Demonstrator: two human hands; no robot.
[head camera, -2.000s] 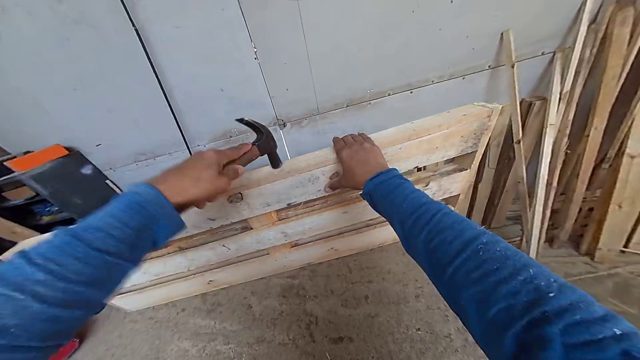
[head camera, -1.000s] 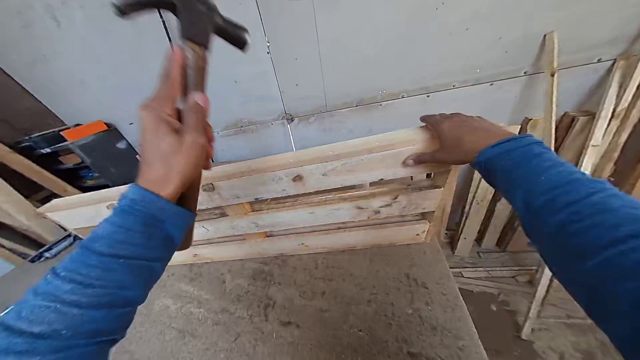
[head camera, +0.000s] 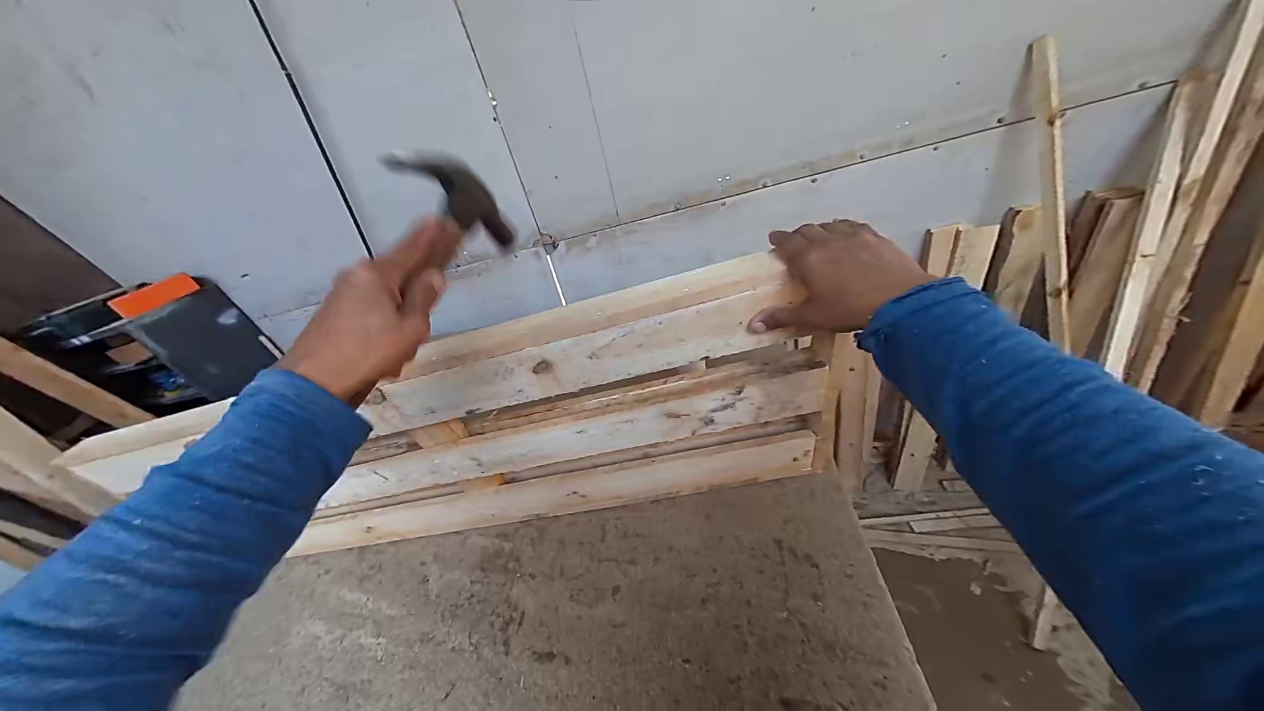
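A slatted wooden frame (head camera: 583, 434) stands on its long edge, close to the wall, in the middle of the view. My left hand (head camera: 370, 316) is closed around the handle of a claw hammer (head camera: 464, 197), whose dark head is raised above the frame's upper edge and blurred. At the frame's right end, my right hand (head camera: 839, 276) rests over the top board, fingers over the far side and thumb on the near face. Horizontal slats with gaps between them make up the frame's near face. Whether a nail is present cannot be seen.
Grey wall panels (head camera: 711, 99) rise behind the frame. Wooden boards (head camera: 1175, 227) lean against the wall at right. An open dark toolbox (head camera: 212, 341) with an orange part lies at left, near more lumber (head camera: 64, 380). The worn brown surface (head camera: 592, 592) under the frame has an edge at right.
My right hand has moved from the middle of the top board to its right end. The hammer, held high and close a second ago, is now lower over the frame's upper edge.
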